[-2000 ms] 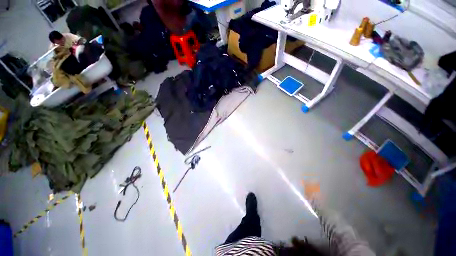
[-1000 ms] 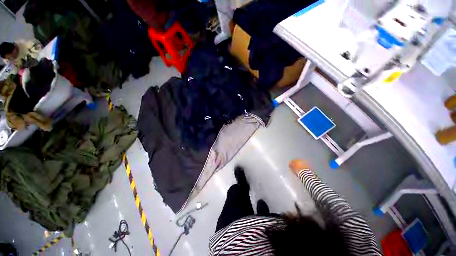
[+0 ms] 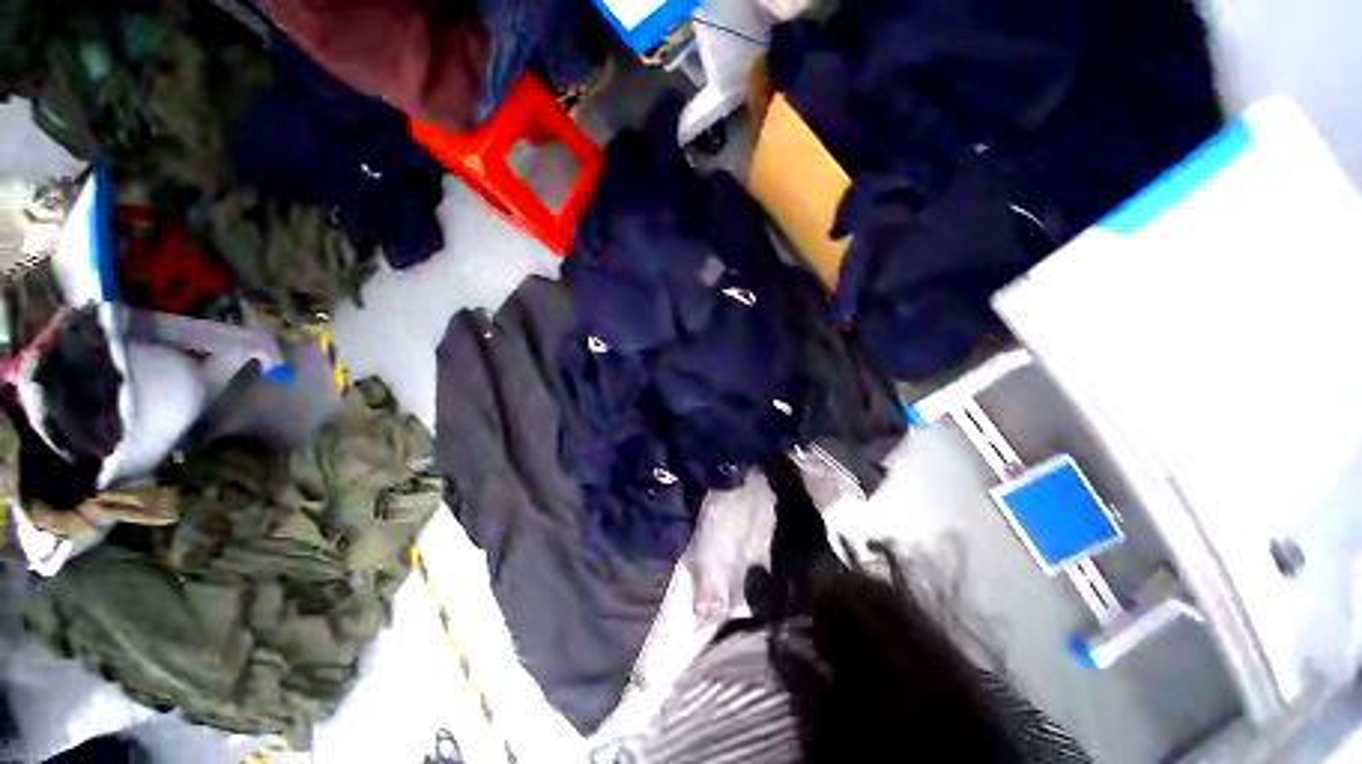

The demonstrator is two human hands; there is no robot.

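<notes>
A heap of navy garments (image 3: 672,343) with several small white loops lies on the floor in front of me. It rests on a dark grey garment (image 3: 523,508) spread on the floor, whose pale side (image 3: 725,545) shows at the lower right. Neither of my hands shows; my striped top and dark hair fill the bottom middle of the view.
A red stool (image 3: 545,164) stands behind the heap. A cardboard box (image 3: 799,187) with more navy cloth (image 3: 1031,135) is at the upper right. A white sewing table (image 3: 1210,343) with a blue pedal (image 3: 1058,512) is on the right. Olive cloth (image 3: 239,597) lies at left.
The view has moved closer to the navy heap and tilted over it. My right hand, earlier seen out to the right with its striped sleeve, is out of view now.
</notes>
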